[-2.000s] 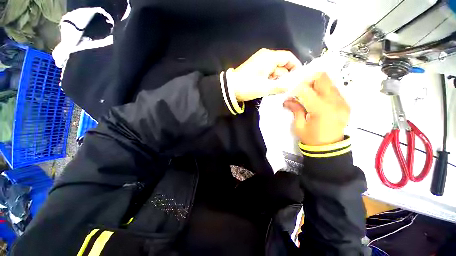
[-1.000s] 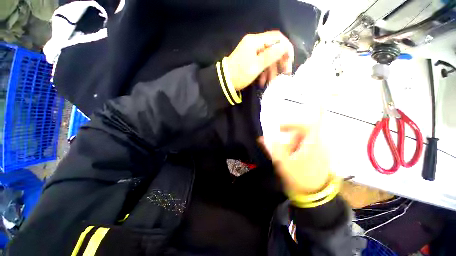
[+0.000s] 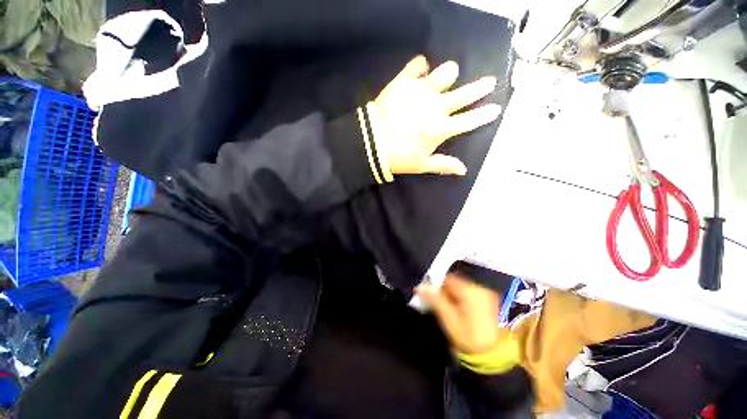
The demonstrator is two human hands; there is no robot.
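Observation:
The black garment panel [image 3: 270,74] lies over the lap and onto the left part of the white table [image 3: 565,221]. My left hand [image 3: 430,123] rests flat on it, fingers spread, near its right edge. My right hand [image 3: 471,315] is blurred, low at the table's front edge, with its fingertips at a small white bit by the panel's lower corner. I cannot tell if it grips that bit or the cloth. The presser foot and needle area [image 3: 573,49] is beyond the panel's upper right edge.
Red-handled scissors [image 3: 655,225] and a black-handled tool [image 3: 713,254] lie on the table at the right. Tan cloth [image 3: 565,327] hangs below the table edge. A blue crate [image 3: 70,184] stands at the left. White-edged cloth [image 3: 131,82] lies at upper left.
My left hand has opened and lies flat on the panel. My right hand has moved down towards the lap. The white glare between the hands is gone, and the panel's straight edge shows.

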